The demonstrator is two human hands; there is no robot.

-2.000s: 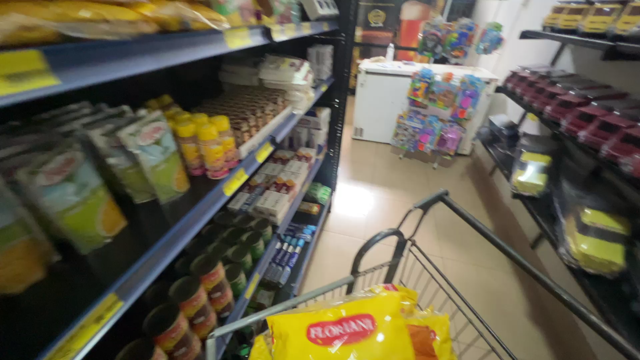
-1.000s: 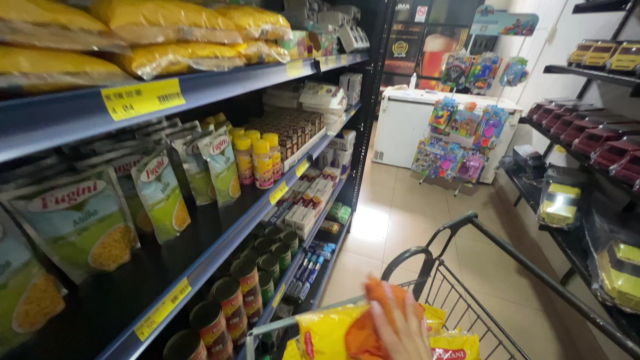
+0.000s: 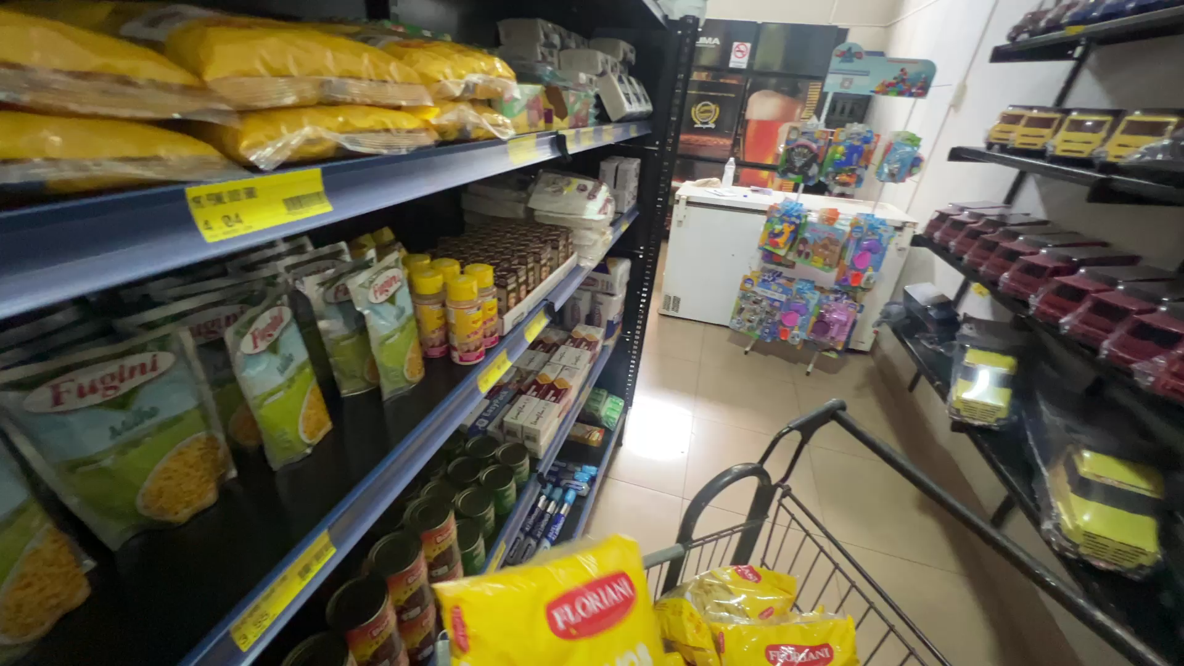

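Note:
Neither of my hands shows in the head view now. A yellow plastic bag with a red oval label (image 3: pixel 555 606) stands large at the bottom centre, its lower part cut off by the frame edge; what holds or bears it cannot be seen. Smaller yellow bags (image 3: pixel 782 629) of the same make lie just right of it in a wire shopping cart (image 3: pixel 832 564). The cart's dark metal handle frame (image 3: pixel 962 490) runs diagonally toward the lower right.
Left, blue-edged shelves (image 3: pixel 435 416) hold corn pouches (image 3: pixel 139 416), yellow-capped bottles (image 3: pixel 462 314), cans (image 3: pixel 407 564) and yellow bags (image 3: pixel 277 69). Toy vehicles (image 3: pixel 1082 277) line the right shelves. Beyond the tiled aisle (image 3: pixel 675 435) stand a white chest freezer (image 3: pixel 708 259) and a toy rack (image 3: pixel 814 268).
A hand lay over an orange item and the yellow bags at the bottom one second ago; it is out of view now. A yellow bag now stands higher at the bottom centre.

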